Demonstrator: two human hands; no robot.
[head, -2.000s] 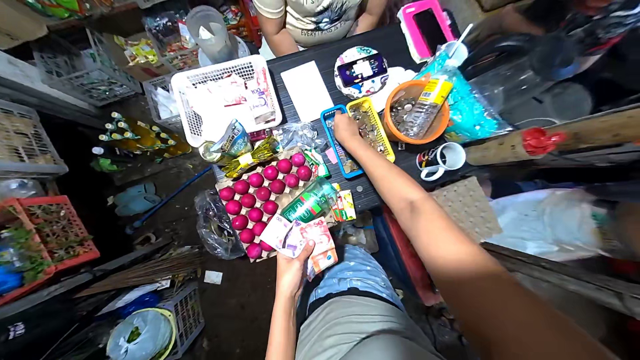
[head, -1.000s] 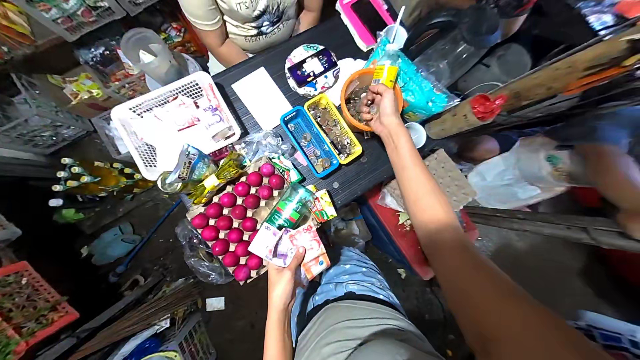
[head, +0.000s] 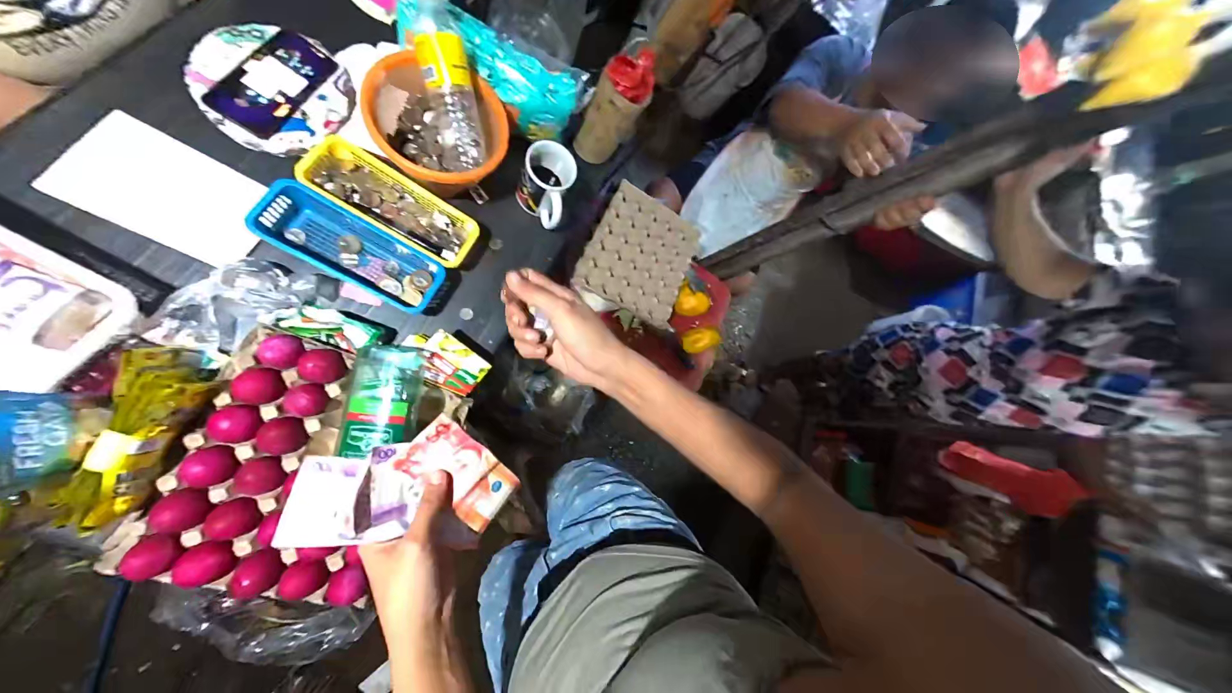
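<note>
My left hand point(head: 419, 539) pinches several banknotes point(head: 404, 481) under its thumb, in front of a tray of magenta eggs point(head: 231, 520) and a green-labelled plastic bottle point(head: 380, 399). My right hand point(head: 558, 327) is raised off the table's edge with its fingers curled; something small and pale shows in it, too little to name, perhaps coins. Left of it are a blue basket point(head: 361, 255) with a few coins and a yellow basket point(head: 385, 197) holding many. Beyond them, an orange bowl point(head: 491, 106) contains coins and a plastic bottle with a yellow label point(head: 441, 63).
A mug point(head: 549, 178) of dark liquid stands near the table's edge. An empty egg tray point(head: 637, 252) lies on a red surface right of my right hand. Another person point(head: 837, 106) sits beyond a long wooden pole point(head: 866, 192). White paper point(head: 149, 188) lies at the left.
My right hand has gone from the blue basket to the orange bowl, and is now away from both. My left hand keeps the banknotes. The view has swung right.
</note>
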